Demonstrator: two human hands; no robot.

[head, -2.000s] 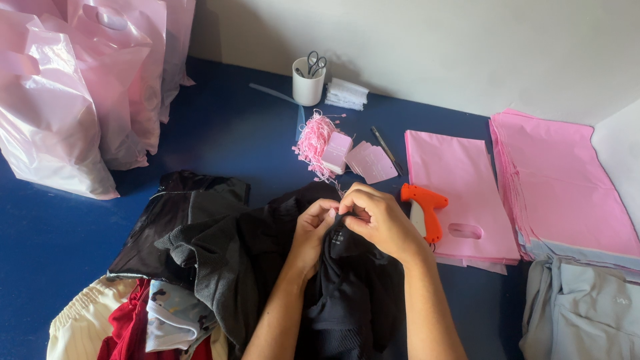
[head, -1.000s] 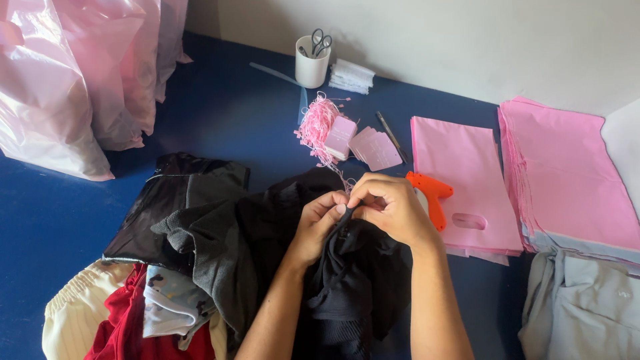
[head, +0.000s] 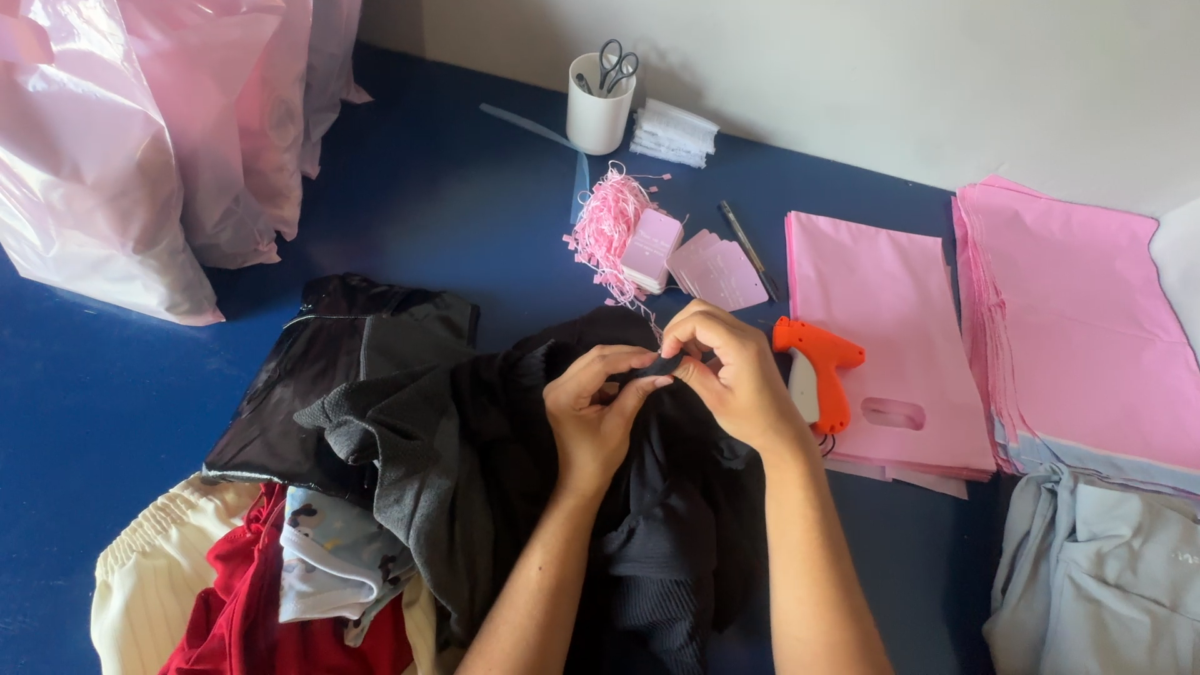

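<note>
Both hands pinch the edge of a black garment point(head: 656, 506) in the middle of the view. My left hand point(head: 595, 403) grips the fabric between thumb and fingers. Close beside it, my right hand point(head: 731, 370) holds the same edge, fingertips almost touching the left ones. A thin pink tag string runs up from the right fingertips toward a bundle of pink tag strings point(head: 609, 220); where it ends is hidden. Pink hang tags point(head: 717, 269) lie beyond the hands. An orange and white tagging gun point(head: 825, 366) rests just right of my right hand, on pink plastic bags point(head: 891, 328).
Behind stand a white cup point(head: 598, 117) with scissors point(head: 616, 70), a stack of white labels point(head: 673, 133) and a pen point(head: 747, 248). Filled pink bags point(head: 94, 159) are at the left, folded clothes point(head: 347, 553) at the lower left, more pink bags point(head: 1078, 319) and gray garments point(head: 1106, 572) at the right.
The fingers have shifted along the black fabric, and the garment's upper edge is now held more level between the two hands. Both hands keep hold of it.
</note>
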